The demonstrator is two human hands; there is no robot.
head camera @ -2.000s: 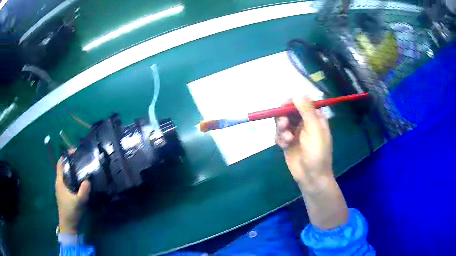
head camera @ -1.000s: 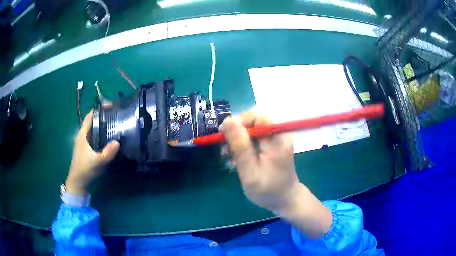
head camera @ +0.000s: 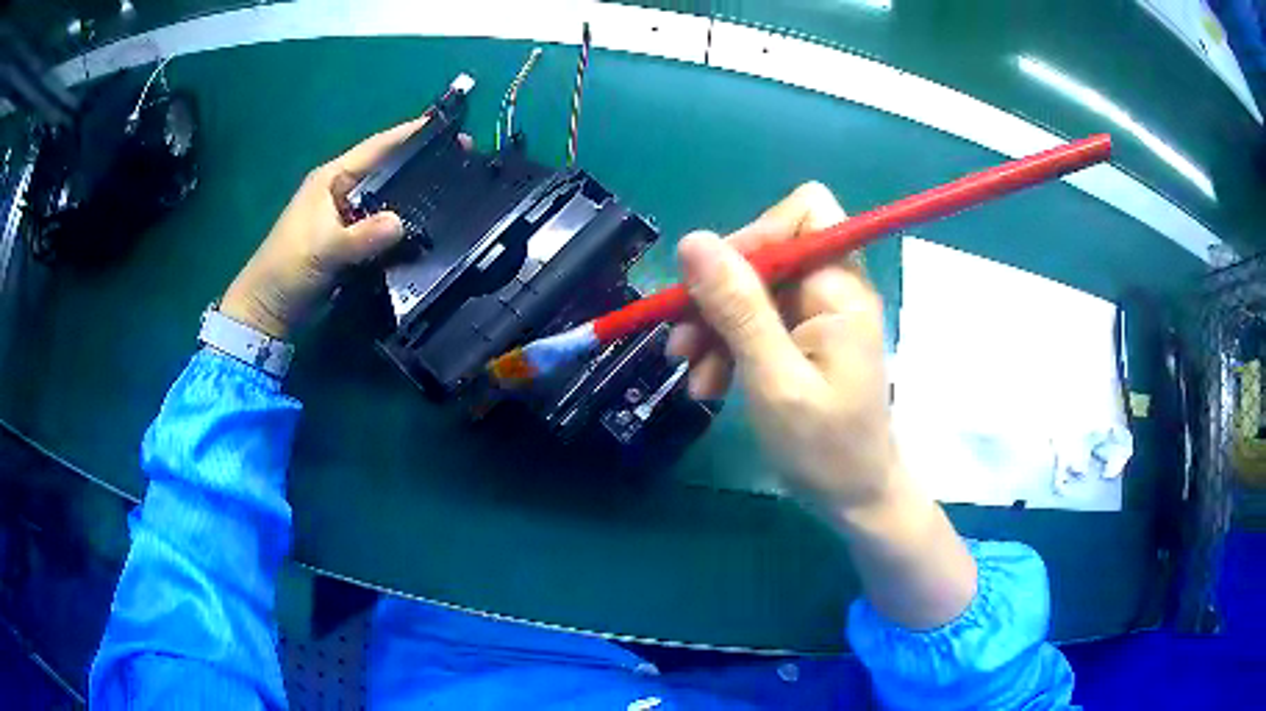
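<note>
The black unit (head camera: pixel 535 278) lies tilted on the green bench, its ribbed left section up and to the left and its other end toward the lower right. My left hand (head camera: pixel 326 243) grips its upper left end. My right hand (head camera: pixel 798 333) holds the paintbrush (head camera: pixel 916 211) by its red handle. The orange-brown bristles are at the lower edge of the unit's middle plates; whether they touch cannot be told. Thin coloured leads (head camera: pixel 576 104) rise from the unit's far side. The unit's underside is hidden.
A white paper sheet (head camera: pixel 1007 368) lies right of my right hand, with pale scraps (head camera: pixel 1097 456) on it. Another black unit (head camera: pixel 118 167) stands at the far left. A pale rail (head camera: pixel 778 67) runs along the far side. Dark cable and mesh are at the right edge.
The unit has been turned, its left end now raised away from me and a different side showing. The brush has moved from the speckled middle section to the plates' lower edge. The view has shifted.
</note>
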